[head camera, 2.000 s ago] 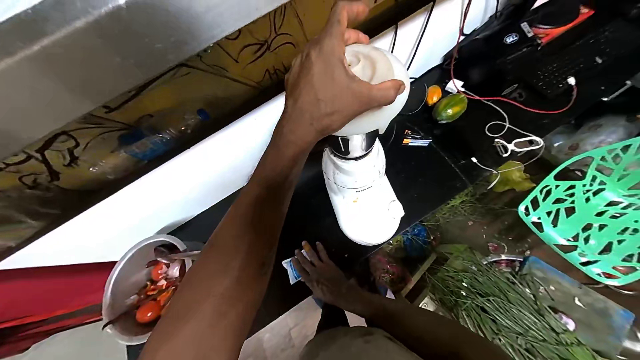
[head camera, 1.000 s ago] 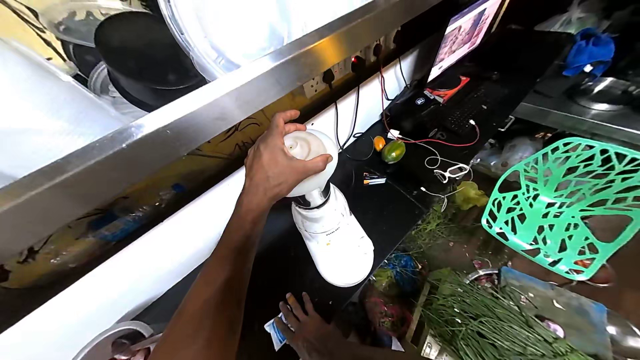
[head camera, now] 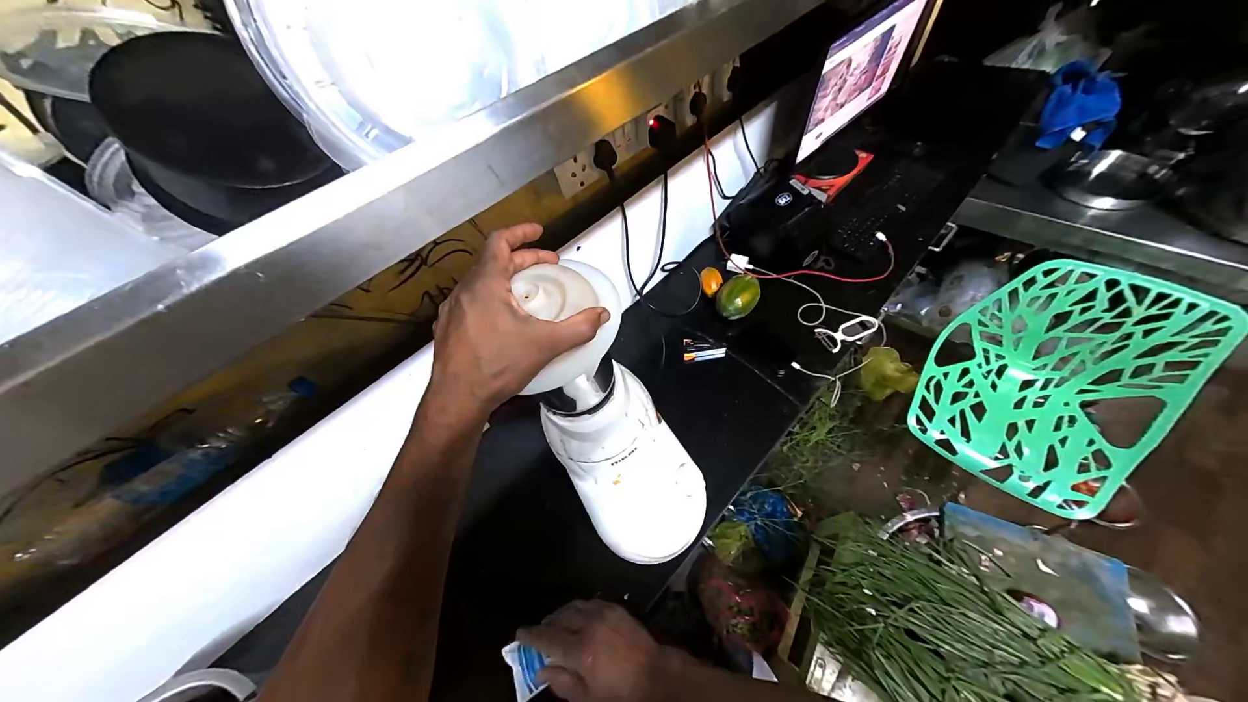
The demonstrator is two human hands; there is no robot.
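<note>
My left hand (head camera: 502, 327) grips the whitish plastic lid (head camera: 575, 297) on top of a white electric blender or grinder (head camera: 634, 478), its fingers and thumb spread around the rim. The appliance stands on the black counter (head camera: 507, 526), and a dark, shiny band shows between its top and its white base. My right hand (head camera: 600, 648) rests low at the counter's near edge, over a small blue and white packet (head camera: 526, 668); whether its fingers close on the packet is hard to tell.
A metal shelf edge (head camera: 390, 185) crosses above my left arm. Beyond the appliance lie an orange fruit (head camera: 711, 283), a green one (head camera: 738, 296), cables and a computer screen (head camera: 858, 78). To the right stand a green plastic chair (head camera: 1053, 390) and long green stalks (head camera: 946, 614).
The view has swung toward the shelf and screen, and the steel bowl of tomatoes has mostly left it. My left hand stays on the lid. My right hand remains by the packet.
</note>
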